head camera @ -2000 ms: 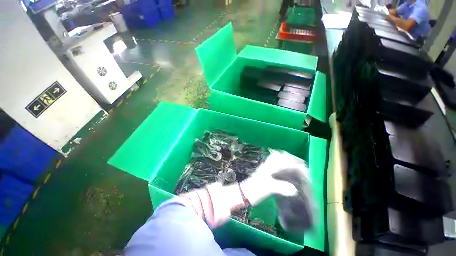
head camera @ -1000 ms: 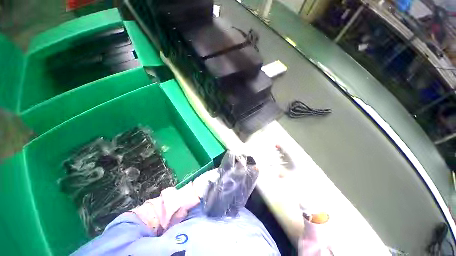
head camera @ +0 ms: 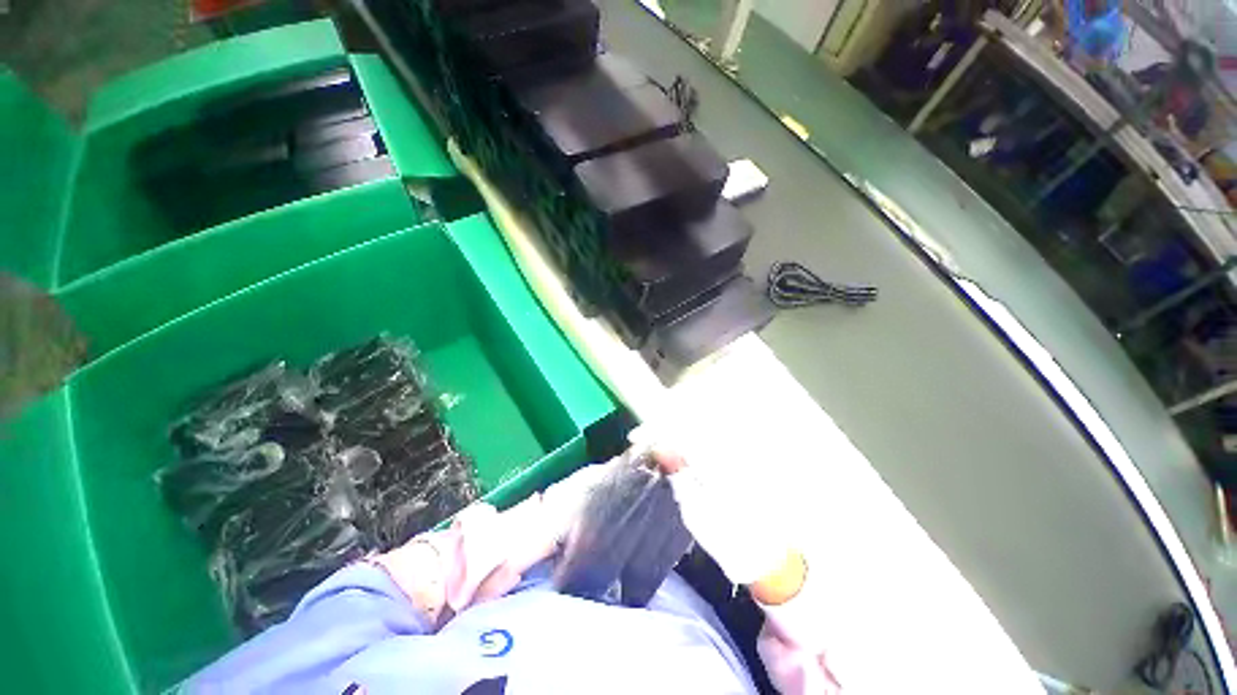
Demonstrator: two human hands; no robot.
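A plastic-bagged black part (head camera: 627,532) is held against my blue top at the bottom centre. My left hand (head camera: 575,494), in a white glove, grips it from its left side. The bag hides some of its fingers. My right hand (head camera: 722,511), gloved white with an orange band near the wrist, has its fingertips closed on the bag's upper end. Several more bagged black parts (head camera: 326,468) lie in rows in the near green bin (head camera: 271,310).
A second green bin (head camera: 224,234) with dark parts stands behind. A leaning row of black cases (head camera: 649,183) lines the white bench edge (head camera: 841,489). A coiled black cord (head camera: 818,287) and a small white box (head camera: 743,181) lie on the grey conveyor belt (head camera: 936,407).
My left hand has brought a dark part out of the near bin to my body. The view has swung right. My right hand has moved left from over the bench onto the bag.
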